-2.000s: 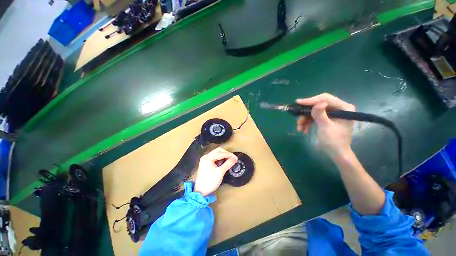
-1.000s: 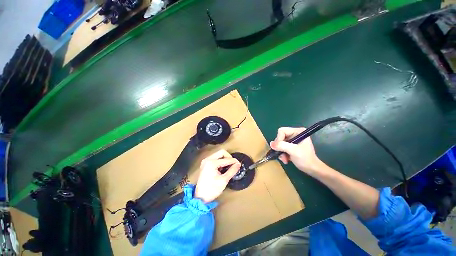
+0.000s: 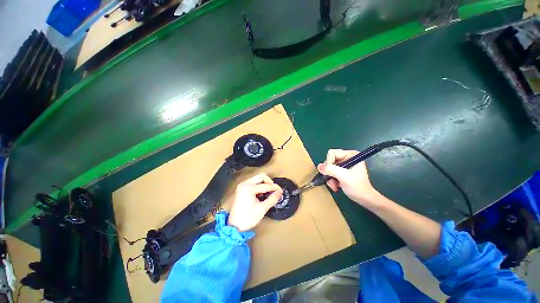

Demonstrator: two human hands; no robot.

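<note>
Black headphones lie on a tan cardboard sheet (image 3: pixel 314 237). One earcup with a silvery speaker driver (image 3: pixel 284 204) is under my fingers; another earcup (image 3: pixel 253 149) lies above it with a thin wire sticking out. My right hand (image 3: pixel 348 179) holds a black soldering iron (image 3: pixel 362 156), its tip at the near driver's right side. My left hand (image 3: pixel 251 202) has thumb and index finger pinched together at the driver's left side; whatever is between the fingertips is too small to tell. The headband (image 3: pixel 198 204) runs to the lower left, partly behind my left hand and sleeve.
A heap of black headphones (image 3: pixel 74 248) lies left of the cardboard. A headband (image 3: pixel 290 50) lies on the conveyor beyond the green edge (image 3: pixel 254 112). A dark tray (image 3: pixel 509 77) stands far right. The iron's cord curves right, towards a blue bin (image 3: pixel 530 198) holding black parts.
My right hand has come left and down, bringing the iron's tip from above the bench to the near driver. My left hand has stayed at that driver.
</note>
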